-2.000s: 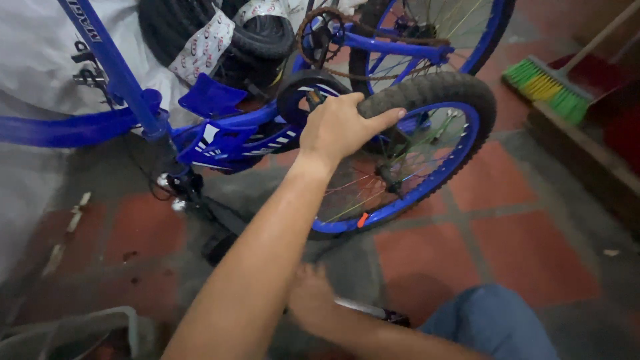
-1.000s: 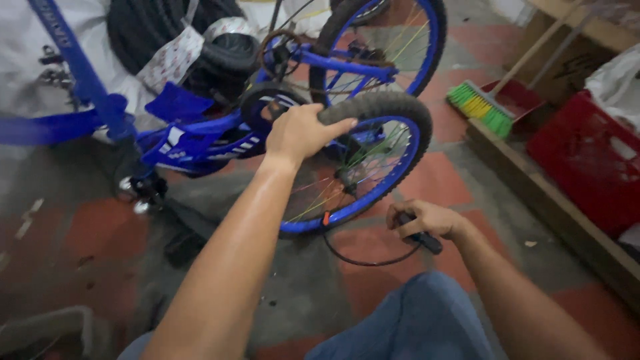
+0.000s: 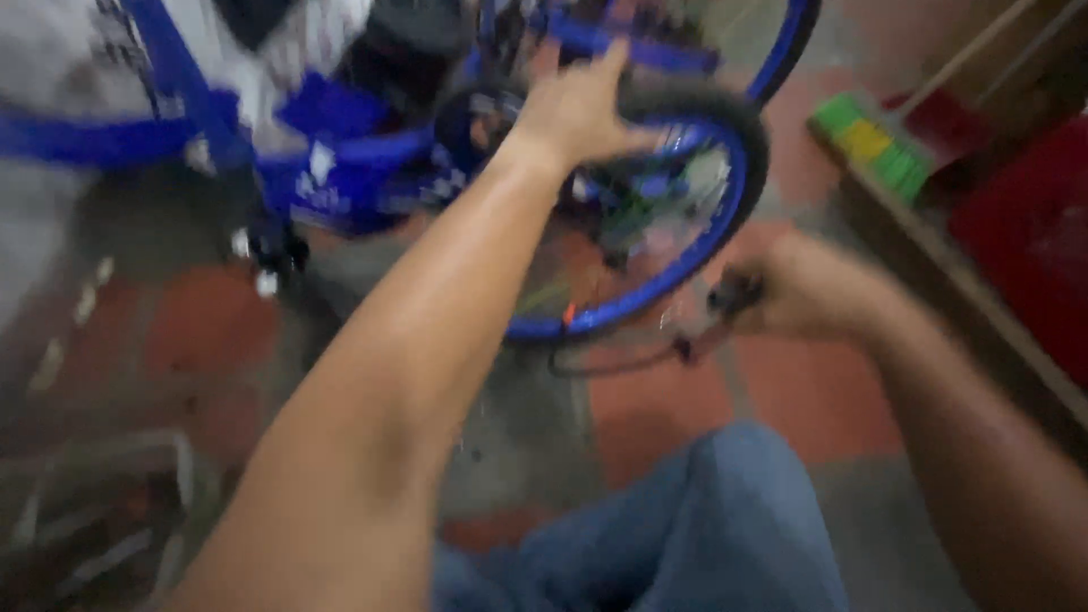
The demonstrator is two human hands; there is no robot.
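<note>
A blue bicycle frame (image 3: 331, 191) lies across the upper left. Its spoked wheel with a blue rim (image 3: 718, 242) and black tire is beside my left hand (image 3: 586, 106), whose fingers are spread at the wheel's upper left; blur hides how firmly they touch the tire. My right hand (image 3: 773, 285), to the right of the wheel, is closed around a black handle or pump body (image 3: 735, 289). From it a thin black hose (image 3: 620, 367) runs to the lower rim, near an orange-red piece (image 3: 569, 314).
A green and yellow broom (image 3: 871, 144) and a red dustpan (image 3: 952, 123) lie at the upper right. A wooden beam (image 3: 952, 263) runs beside a red crate (image 3: 1037, 246). A grey-rimmed container (image 3: 183, 476) stands at the lower left, on the tiled floor.
Two seconds ago my right hand was low, below the wheel; a second ago it was at the wheel's right with the black object. The left hand's fingers now spread wider. The view has shifted.
</note>
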